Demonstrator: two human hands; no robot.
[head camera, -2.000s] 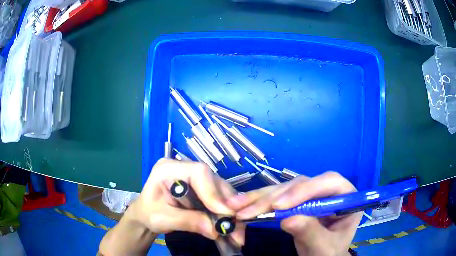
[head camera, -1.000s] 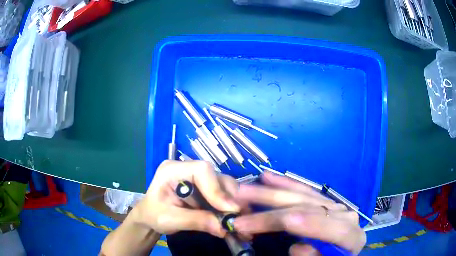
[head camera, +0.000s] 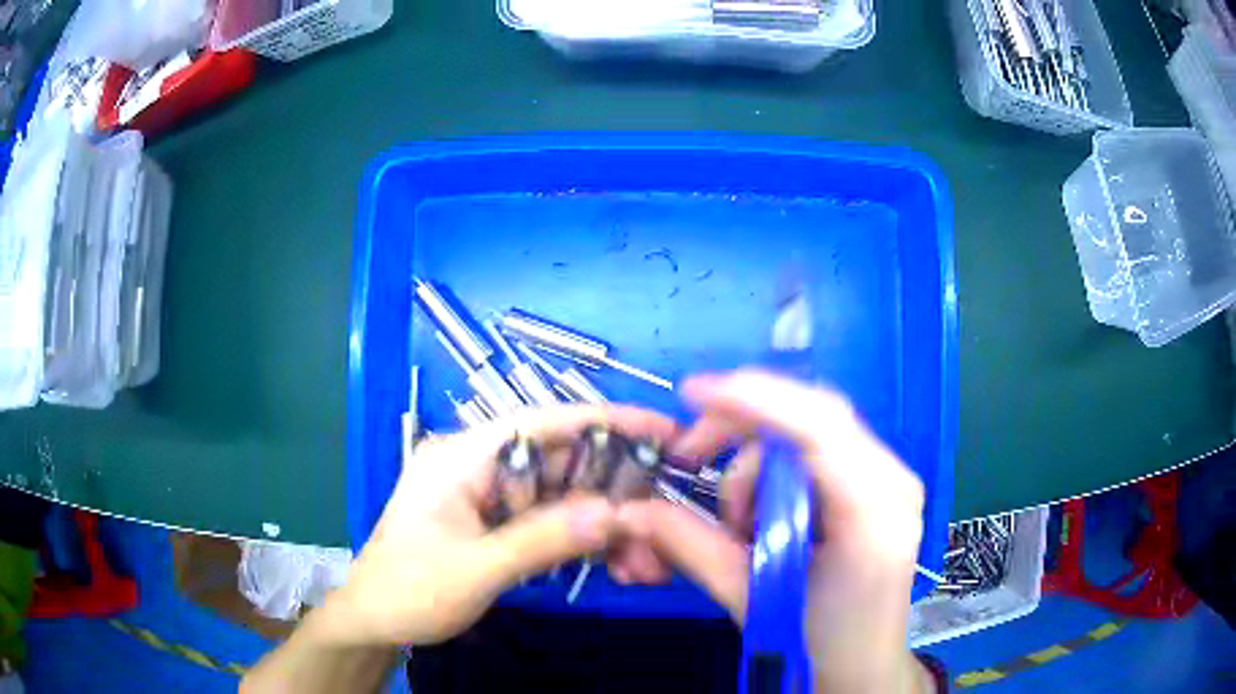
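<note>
My left hand (head camera: 461, 529) is closed around a small bundle of shafted cylinders (head camera: 596, 465), their dark-ringed ends with pale centres facing the camera. The ends are blurred. My right hand (head camera: 827, 502) holds the trimming knife (head camera: 778, 556) with its bright blue handle roughly upright and a blurred pale part above it; its fingers also touch the right side of the bundle. Both hands are over the front part of the blue work tray (head camera: 926, 325). More silver cylinders (head camera: 553, 335) with thin rods lie loose in the tray's left half, partly hidden by my hands.
Stacked clear boxes (head camera: 88, 264) and a red bin (head camera: 176, 95) are at left. A lined parts box (head camera: 691, 38) is at the back. A bulk parts box (head camera: 1041, 61) and a small clear box (head camera: 1152, 237) are at right. A lower container (head camera: 990, 569) holds small parts below the bench edge.
The view has shifted, showing more of the back boxes. My hands have moved up over the tray. The knife handle has swung from sideways to upright. More dark-ringed ends now show together in my left hand.
</note>
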